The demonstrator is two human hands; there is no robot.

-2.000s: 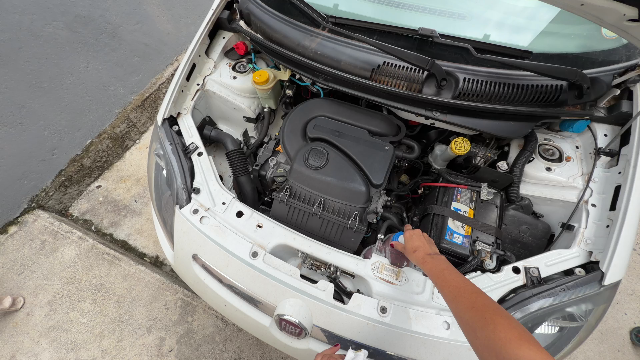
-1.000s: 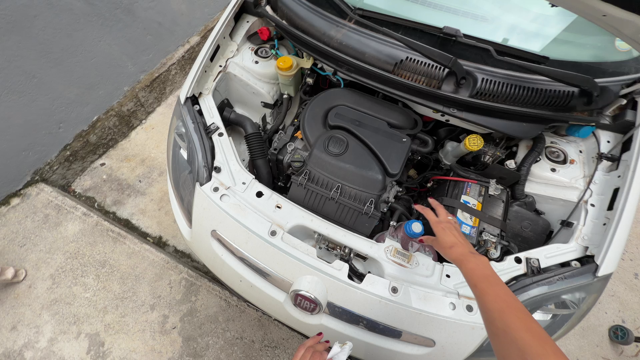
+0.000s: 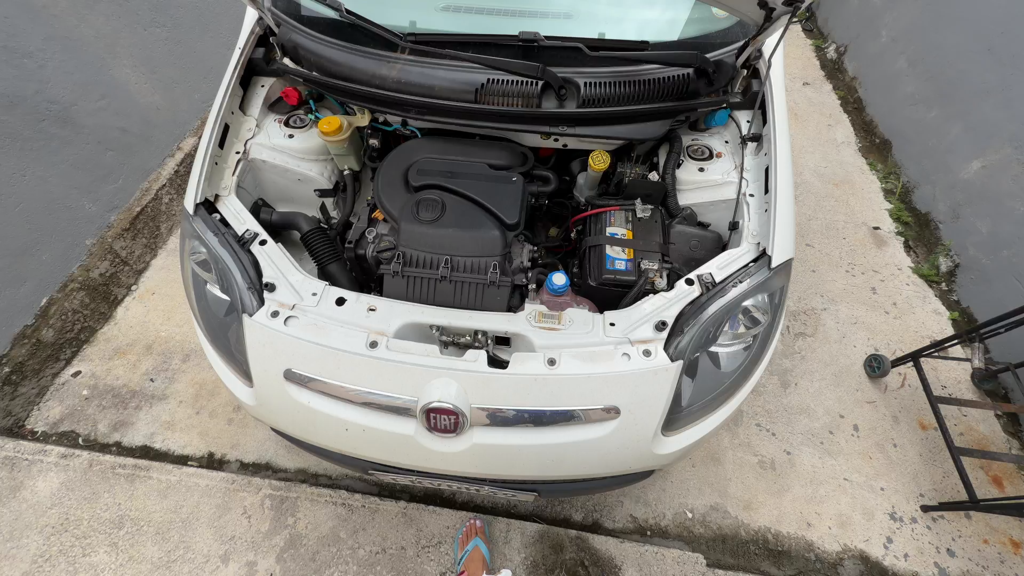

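Neither my left hand nor my right hand shows in the head view. The engine bay of a white Fiat car lies open below me. A coolant reservoir (image 3: 566, 299) with a blue cap (image 3: 558, 282) sits behind the front crossmember, the cap seated on it. To its right stands a strapped black car battery (image 3: 623, 246). The black plastic engine cover with air filter housing (image 3: 448, 216) fills the middle. A yellow cap (image 3: 598, 160) tops a reservoir behind the battery, and another yellow cap (image 3: 330, 126) tops one at the back left.
The chrome grille strip and Fiat badge (image 3: 443, 419) are on the front. A foot in a blue flip-flop (image 3: 474, 547) stands on the concrete below the bumper. At the right is a rusty black metal frame with a wheel (image 3: 960, 408). Grey walls (image 3: 944, 112) flank both sides.
My right hand, earlier at the blue-capped reservoir, has left the view. My left hand, earlier at the bottom edge with something white, is also gone. The view has shifted, showing more ground.
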